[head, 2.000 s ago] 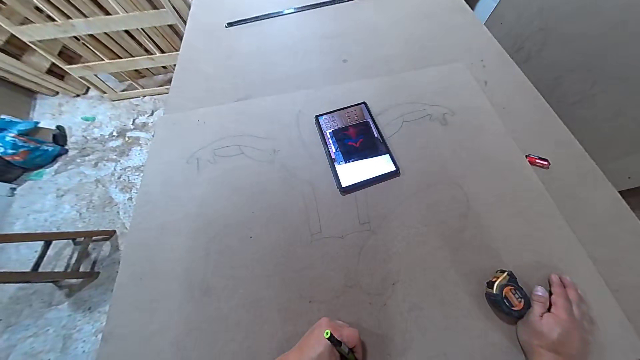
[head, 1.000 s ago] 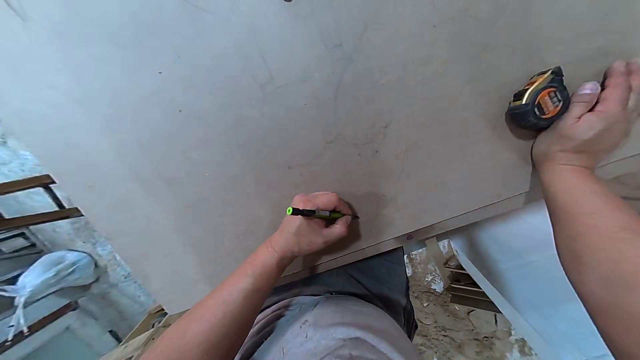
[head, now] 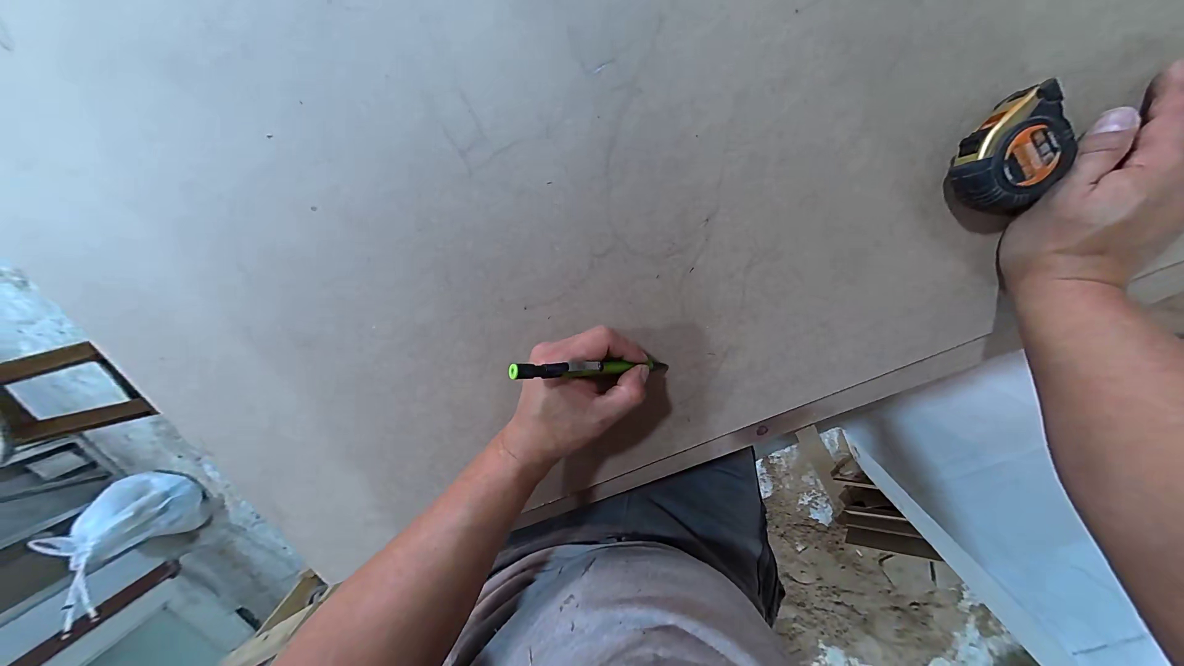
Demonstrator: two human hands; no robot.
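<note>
My left hand [head: 578, 393] grips a green and black marking pencil [head: 583, 369], its tip at the surface of a large brown fibreboard sheet [head: 416, 240] near the front edge. Faint pencil lines run over the sheet ahead of that hand. My right hand [head: 1110, 199] rests on the board at the far right, its thumb beside a black, yellow and orange tape measure [head: 1013, 153]. Its fingers are partly cut off by the frame edge, and nothing is seen held in them.
Below the front edge at right hangs a white sheet [head: 980, 499], beside stacked wood pieces [head: 883, 523] on a littered floor. At lower left lie a white plastic bag [head: 148, 509] and a brown wooden frame [head: 69, 421].
The view has swung down toward my body from two seconds ago, and the tablet on the board is out of view. My left hand keeps the pencil; the tape measure stays by my right hand.
</note>
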